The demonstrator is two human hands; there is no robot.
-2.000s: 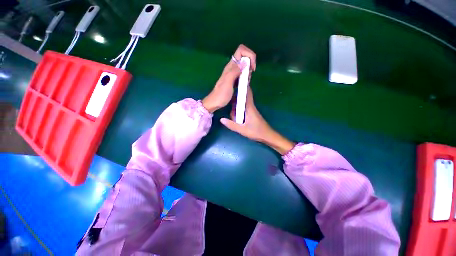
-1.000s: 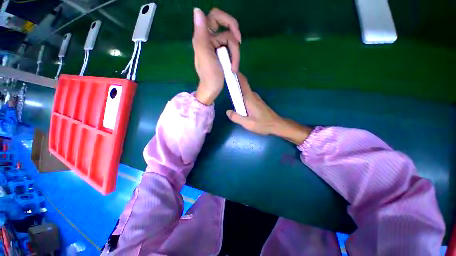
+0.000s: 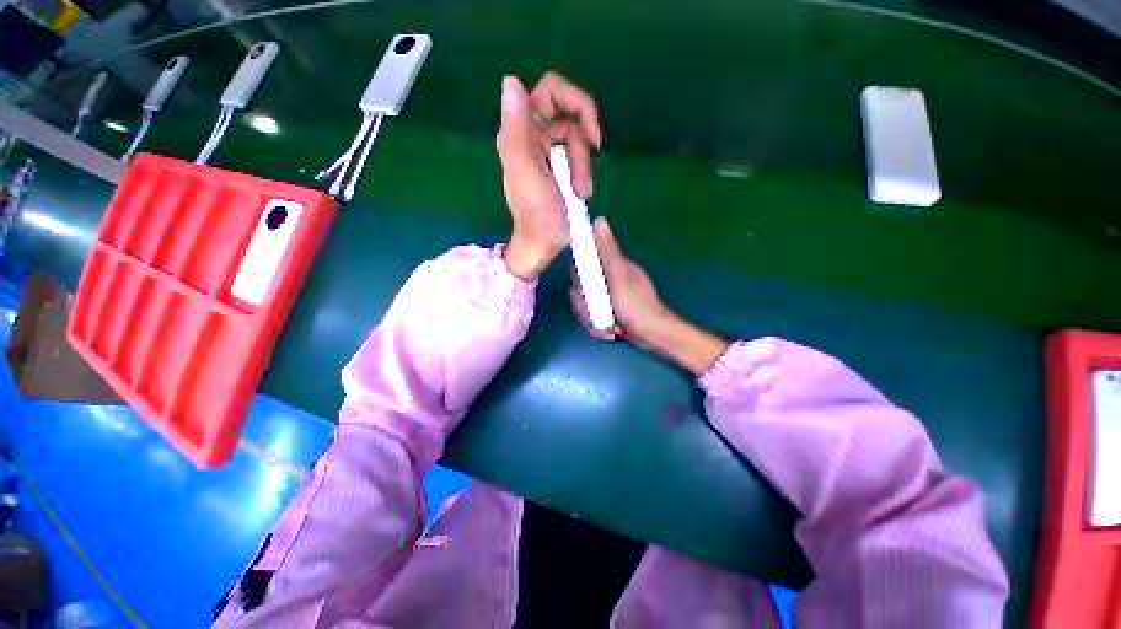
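A white power bank is held edge-on over the dark green line surface, between my two hands. My left hand is at its upper end, with the palm beside it and the fingers bent over near the top. My right hand holds the lower part from the right side, with the fingers partly hidden behind the unit. The broad faces of the power bank and any cables on it cannot be seen.
A red-orange compartment tray at left holds one white unit with a black oval. Several units with trailing cables lie beyond it. A plain white unit lies at right on the belt. Another red-orange tray is cut off at the right edge.
Since the first frame, my left hand has opened from around the unit's top and its fingers have spread. The unit has tilted, its top leaning left. The camera view has shifted.
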